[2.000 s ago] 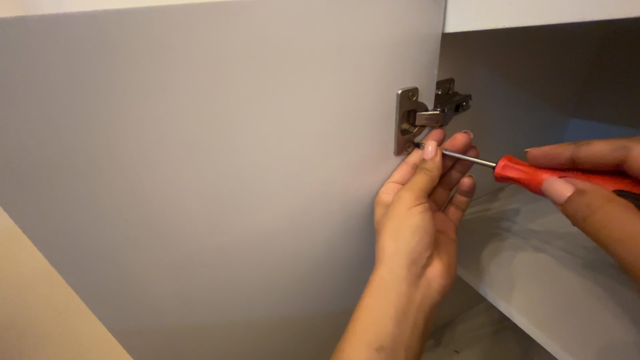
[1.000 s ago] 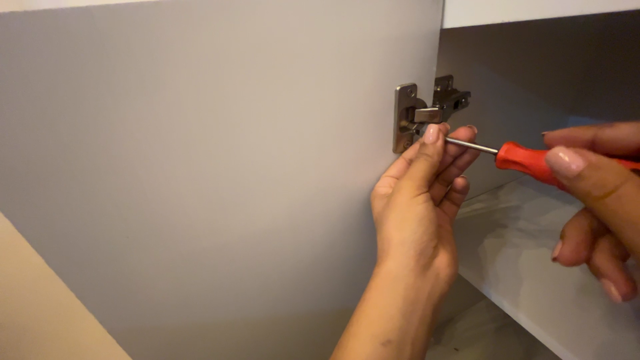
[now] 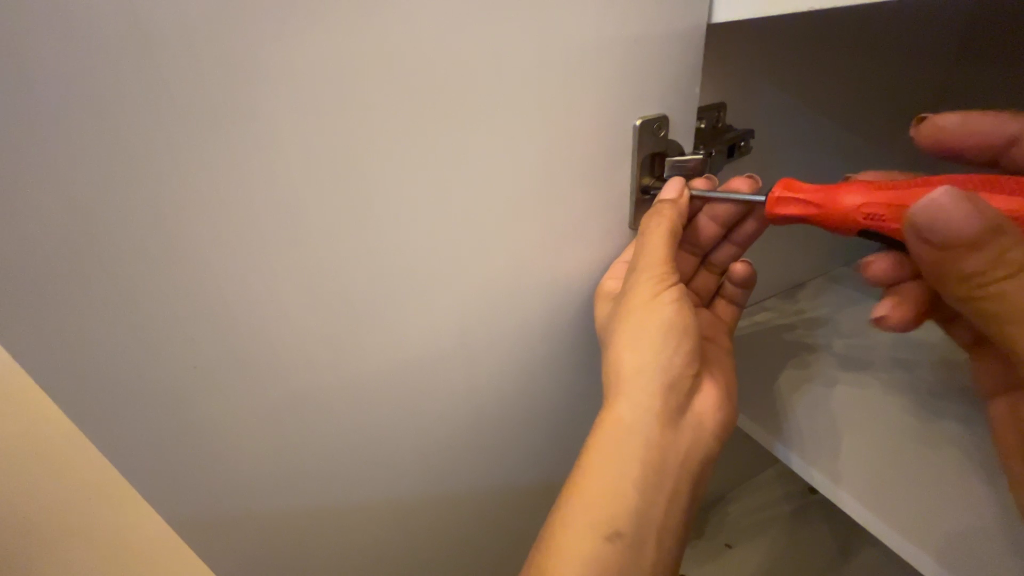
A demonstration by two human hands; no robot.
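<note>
A metal cabinet hinge (image 3: 650, 160) joins the inner face of a grey cabinet door to the cabinet's side wall. My left hand (image 3: 672, 304) pinches the shaft of a screwdriver (image 3: 832, 206) between thumb and fingers, just below the hinge arm. The red handle lies in my right hand (image 3: 960, 248), with the thumb on the near side and some fingers spread. The shaft points left at the lower part of the hinge's cup plate. My left fingertips hide part of the shaft and the lower plate; whether a screw is there cannot be told.
The grey cabinet door (image 3: 336, 264) fills the left and middle of the view. On the right are the dark cabinet interior, a shelf (image 3: 872, 432) below my right hand, and a white cabinet edge (image 3: 792, 8) above. A beige surface (image 3: 64, 480) shows at the lower left.
The screwdriver has come closer to the hinge plate and now lies more level. My right hand has shifted left with it, its fingers spread differently. My left hand remains just below the hinge.
</note>
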